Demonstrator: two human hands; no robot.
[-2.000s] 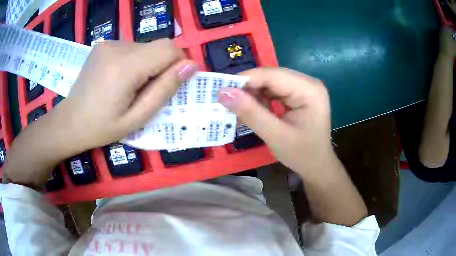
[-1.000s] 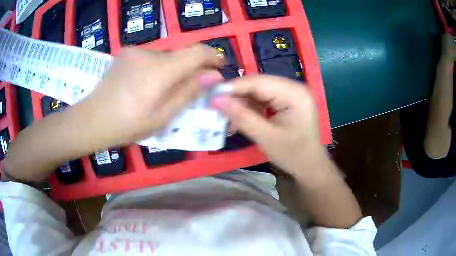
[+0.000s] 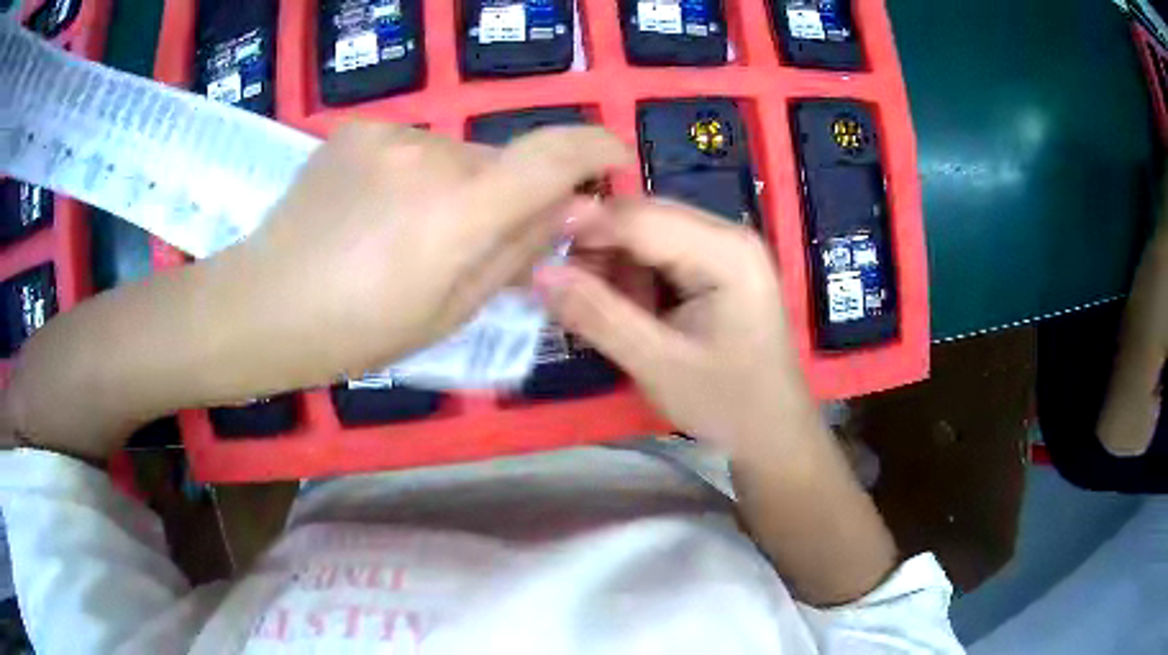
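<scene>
My left hand [image 3: 397, 237] grips a long white barcode label sheet [image 3: 167, 154], which trails to the upper left. The sheet's near end hangs below my fingers and is blurred. My right hand [image 3: 679, 301] is against my left fingertips with thumb and index finger pinched at the sheet's edge; whether a single label is between them is hidden. Under both hands lies a red foam tray [image 3: 602, 87] with black phones in two rows. One phone [image 3: 845, 230] at the right shows a gold round part and a white label.
A dark green bench surface [image 3: 1025, 166] lies right of the tray. Another red tray [image 3: 74, 256] with phones is at the left edge. Another person's forearm [image 3: 1140, 346] shows at the right edge. My white garment is below the tray.
The tray and phones now appear further right in the picture, uncovering the rightmost phone. My hands have come closer together, and the sheet's end between them has folded down and blurred.
</scene>
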